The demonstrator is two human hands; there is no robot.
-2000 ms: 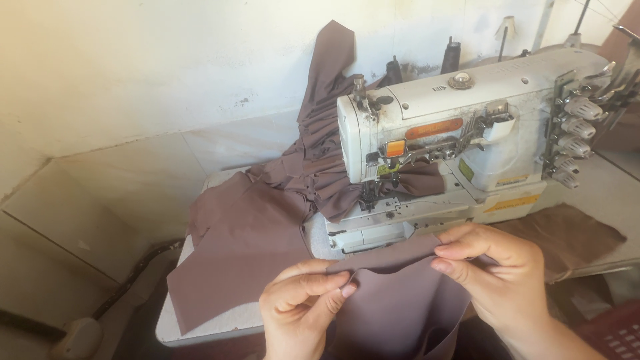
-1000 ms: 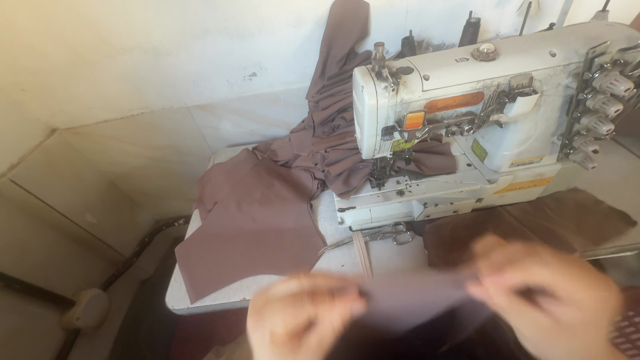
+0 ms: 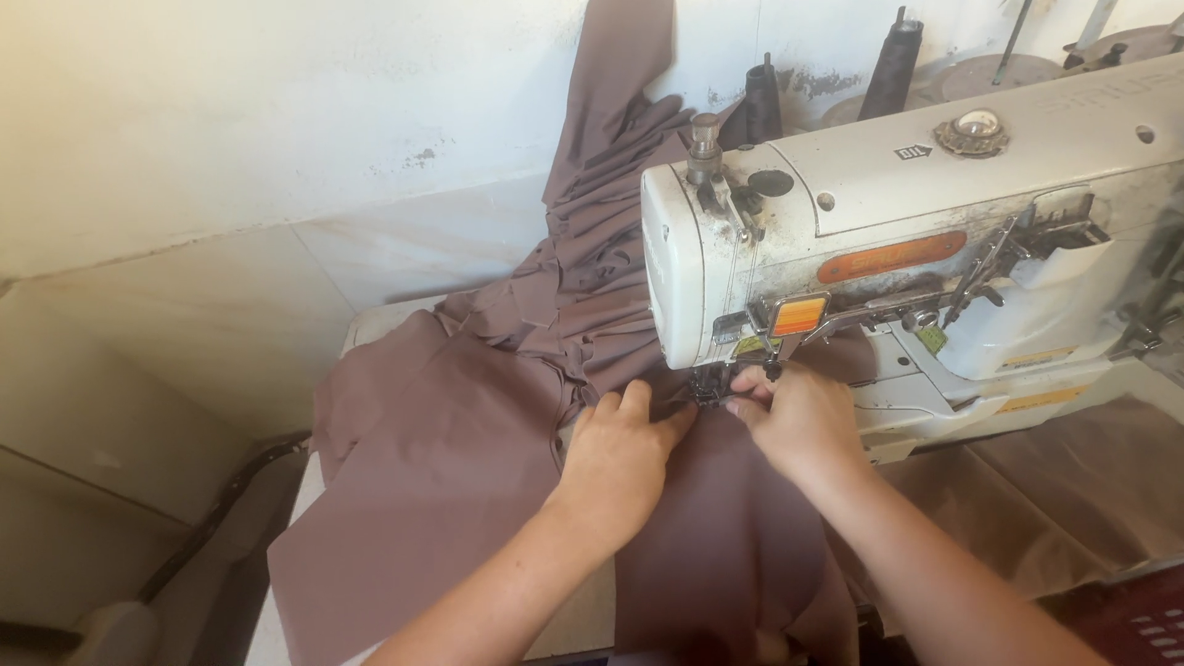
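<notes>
A brown fabric piece (image 3: 717, 527) hangs toward me from the presser foot (image 3: 710, 384) of a white industrial sewing machine (image 3: 888, 185). My left hand (image 3: 620, 453) lies on the cloth just left of the foot, its fingers reaching toward the needle area. To the right of the foot, my right hand (image 3: 800, 421) pinches the cloth's upper edge between thumb and forefinger. It is unclear whether my left fingers grip the cloth or only press on it. Gathered brown fabric (image 3: 601, 277) is bunched behind and left of the machine head, with flat panels (image 3: 444, 481) spread over the table.
Dark thread cones (image 3: 893, 69) stand behind the machine. More brown cloth (image 3: 1045, 481) lies at the right, above a red perforated basket (image 3: 1133, 615). A pale wall (image 3: 277, 120) closes off the back and left. The table edge (image 3: 287, 555) shows at the lower left.
Both hands have moved from in front of the machine up to its presser foot. The cloth that they held stretched between them now lies at the foot. The view has moved closer.
</notes>
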